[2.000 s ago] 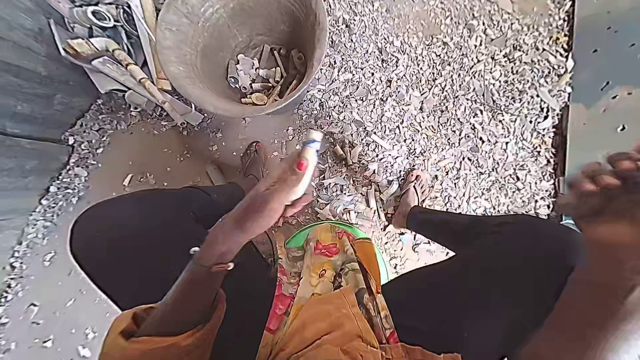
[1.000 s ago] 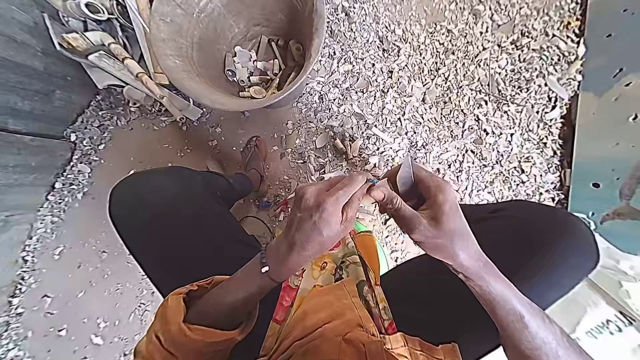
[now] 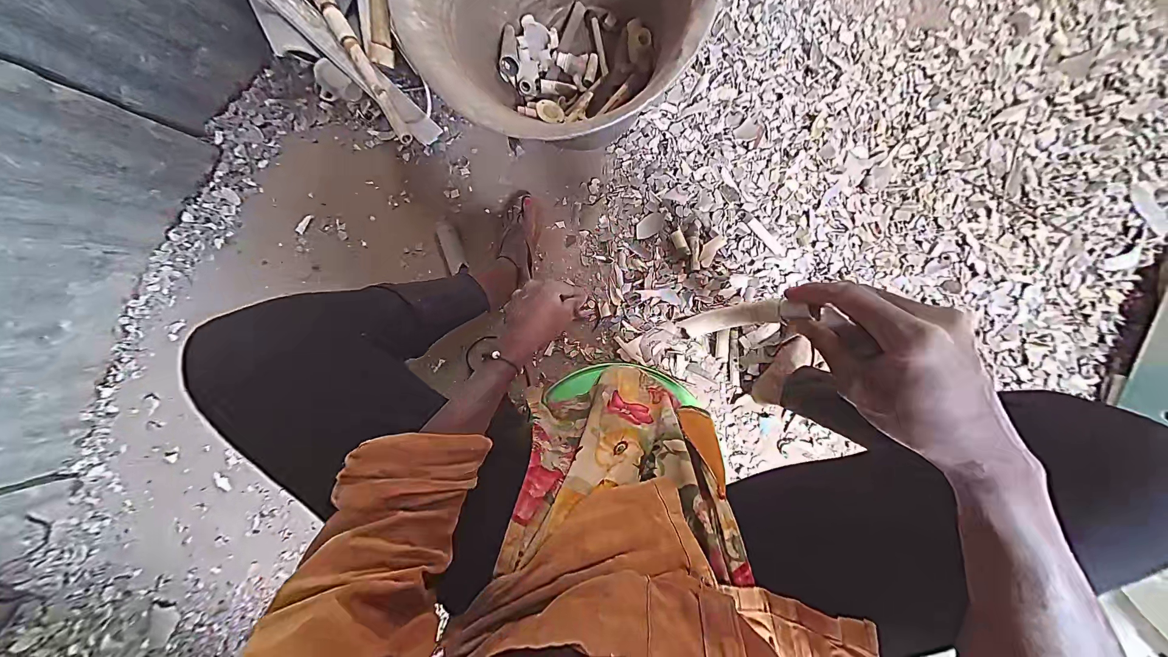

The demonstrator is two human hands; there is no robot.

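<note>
My right hand pinches a pale curved strip, perhaps plastic pipe, near its right end; the strip points left over the scrap-strewn ground. My left hand is curled beside my left foot, with its fingertips by the loose scraps; whether it holds something small is not clear. Below and between the hands lies the green rim of a round object, partly covered by a flowered cloth on my lap. Several short pieces lie on the ground above the strip.
A large round tub holding cut pipe pieces and fittings stands ahead. Long pipes and strips lie to its left. Shredded pale chips cover the ground on the right. Grey panels border the left side.
One second ago both hands were together over my lap. They have since moved apart, the left hand forward and left, the right hand to the right, where it shows the pale strip.
</note>
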